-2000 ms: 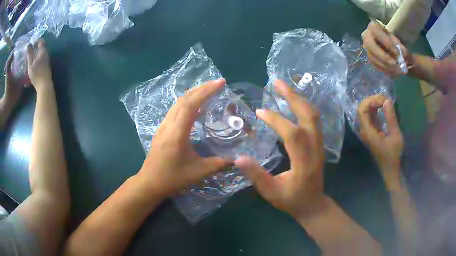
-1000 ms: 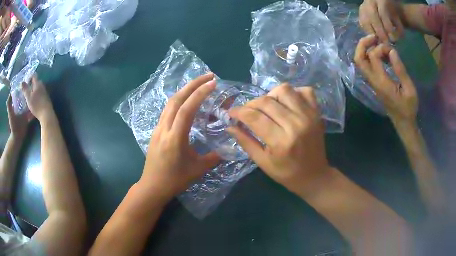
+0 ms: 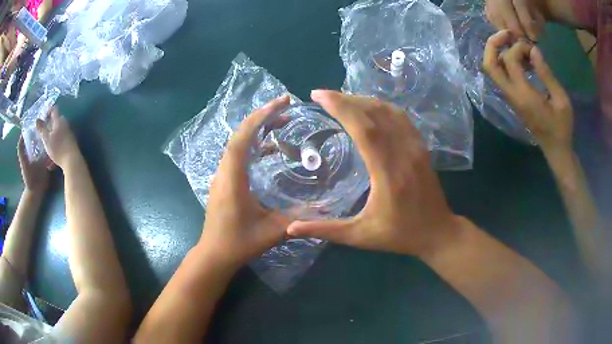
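Observation:
A clear plastic bowl (image 3: pixel 307 191) stands on a crinkled clear plastic bag (image 3: pixel 208 144) on the dark green table. A blade unit with a white hub (image 3: pixel 311 158) and two curved blades sits inside the bowl. My left hand (image 3: pixel 243 195) curves around the bowl's left side. My right hand (image 3: pixel 396 175) curves around its right side. Together they hold the bowl by its rim and walls. The bowl's base is partly hidden.
A bagged bowl (image 3: pixel 423 94) with a white hub lies at the upper right, beside another bag (image 3: pixel 496 94) near a neighbour's hands (image 3: pixel 537 94). A pile of bags (image 3: pixel 121 40) lies at the upper left. A left neighbour's hands (image 3: pixel 50 144) hold a clear wrapped item.
My right hand has let go of the white hub and moved out to the bowl's right side. The blades now show clearly. The neighbours' hands have shifted slightly.

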